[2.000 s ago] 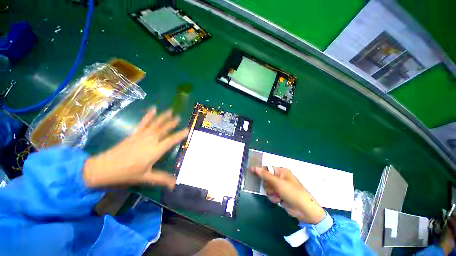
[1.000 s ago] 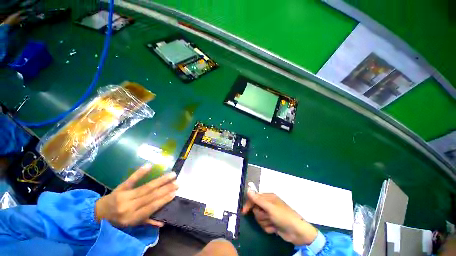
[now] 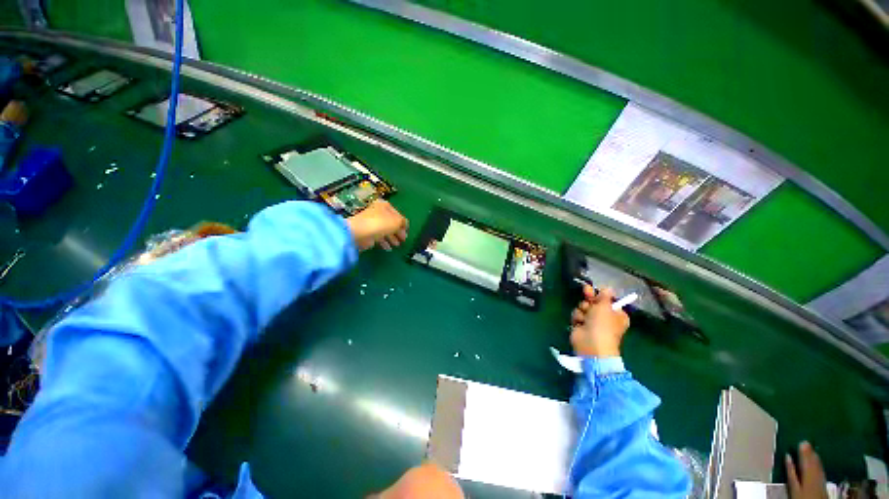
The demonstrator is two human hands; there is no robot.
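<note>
My right hand [image 3: 598, 326] is out at the far right part of the bench, fingers curled on white tweezers [image 3: 624, 301]. It is at the near edge of a blurred tablet screen assembly [image 3: 634, 290], touching or just over it; I cannot tell which. My left hand [image 3: 379, 226] is stretched forward, fingers bent, between two other tablets. One tablet [image 3: 473, 255] lies just right of it, the other [image 3: 327, 172] at its far left side. No object shows in my left hand. A white release liner sheet [image 3: 517, 434] with a grey end lies near me, partly under my right sleeve.
A Kapton pack in clear plastic [image 3: 175, 244] is mostly behind my left sleeve. A blue cable [image 3: 161, 166] and blue bin [image 3: 35, 181] are left. More tablets [image 3: 185, 114] lie far left. Grey-white card sheets [image 3: 746, 443] and another person's hand [image 3: 809, 473] are at lower right.
The tablet that lay in front of me between my hands is gone from there. A tablet is now at the far right by my right hand. Both hands have moved forward; the view has shifted.
</note>
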